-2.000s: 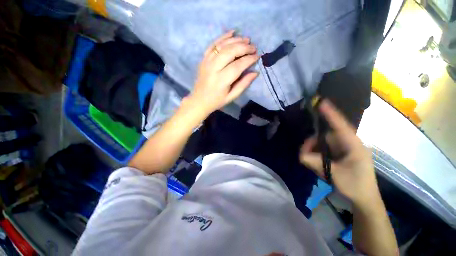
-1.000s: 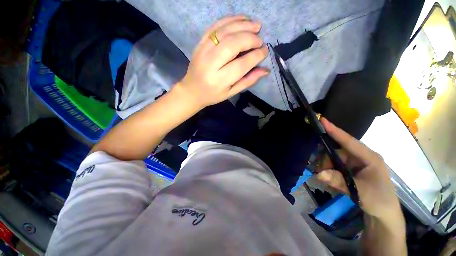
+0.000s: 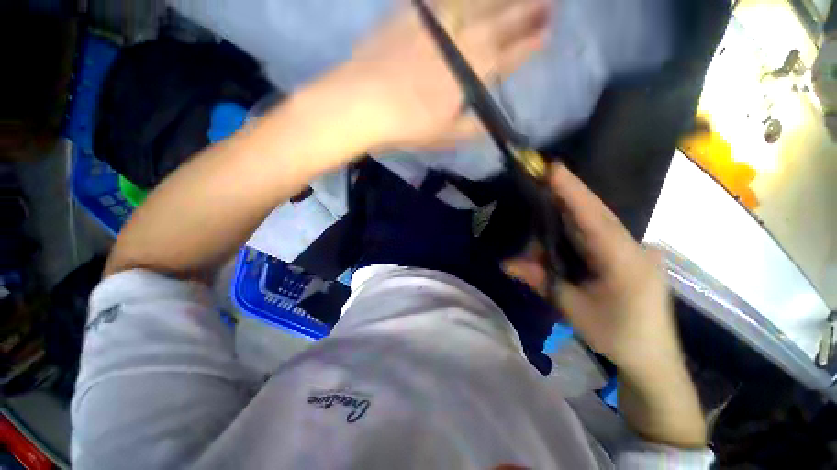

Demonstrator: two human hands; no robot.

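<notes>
The garment panel (image 3: 303, 32) lies at the top of the view, its pale grey interfacing side up and blurred. My right hand (image 3: 601, 266) holds the long black tailor's shears (image 3: 486, 110) by the handles. The blades look closed and point up and left, passing in front of my left hand. The brass pivot shows near my right fingertips. My left hand (image 3: 450, 78) is over the panel, badly blurred; whether it grips the cloth I cannot tell. The stitch lines are not visible.
The white machine table with a silver-grey edge (image 3: 734, 317) is at the right, with an orange-yellow piece (image 3: 720, 165) on the machine bed. Blue baskets (image 3: 275, 312) stand at lower left and left, one with dark cloth (image 3: 174, 110). Dark cloth lies across my lap.
The shears have moved up and left, away from the stitch lines and across my left hand. My left hand has moved up to the right and blurred. The panel has shifted up in view.
</notes>
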